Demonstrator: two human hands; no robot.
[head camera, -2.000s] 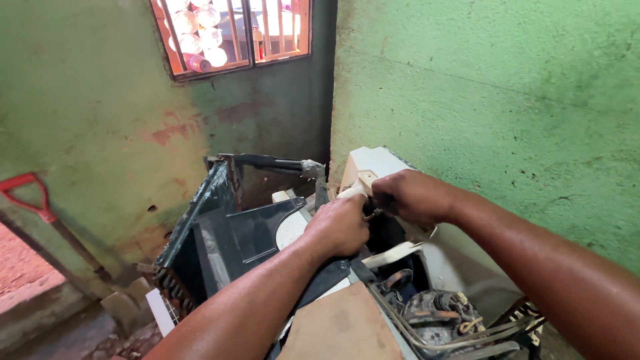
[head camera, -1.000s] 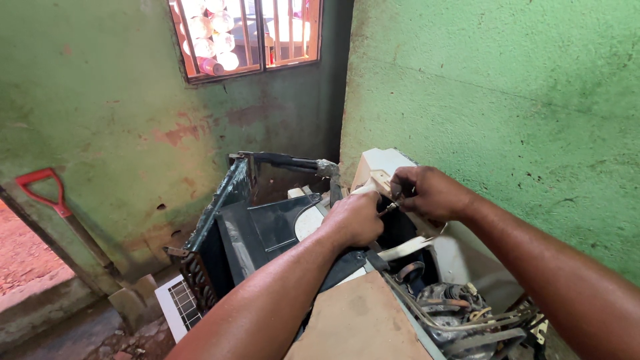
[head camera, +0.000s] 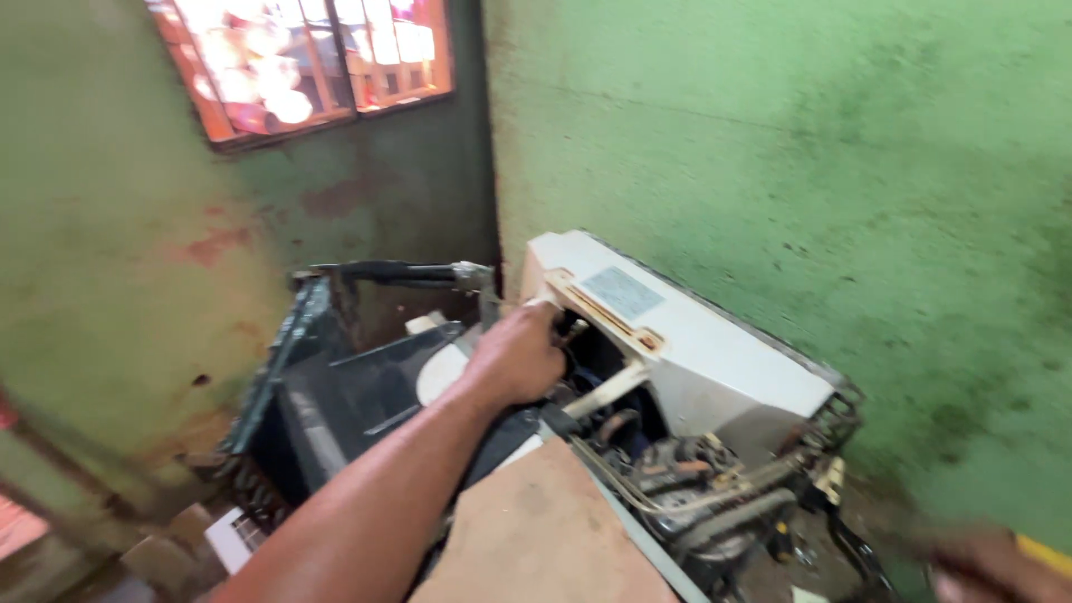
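My left hand (head camera: 521, 347) grips the near edge of a whitish bracket (head camera: 599, 308) on a white metal housing (head camera: 712, 335) that bears a label. Its fingertips are hidden behind the edge. Just below lie a compressor-like part (head camera: 687, 469) and bent metal tubes (head camera: 662, 502). My right hand (head camera: 980, 565), blurred at the lower right corner, is by a yellow object (head camera: 1043, 553); whether it holds anything cannot be told. Left of my left hand is a black plastic panel (head camera: 360, 394) with a white round part (head camera: 441, 374).
A tan board (head camera: 544, 528) lies in front. At the left stands a finned coil (head camera: 276, 368); black-wrapped pipes (head camera: 394, 272) run behind. Green walls (head camera: 754, 126) meet at the corner, with a barred window (head camera: 310, 67). Tools (head camera: 783, 540) lie on the floor at the right.
My right hand has left the bracket and moved to the lower right. My left hand remains at the bracket. The white housing is now more exposed. The view has shifted.
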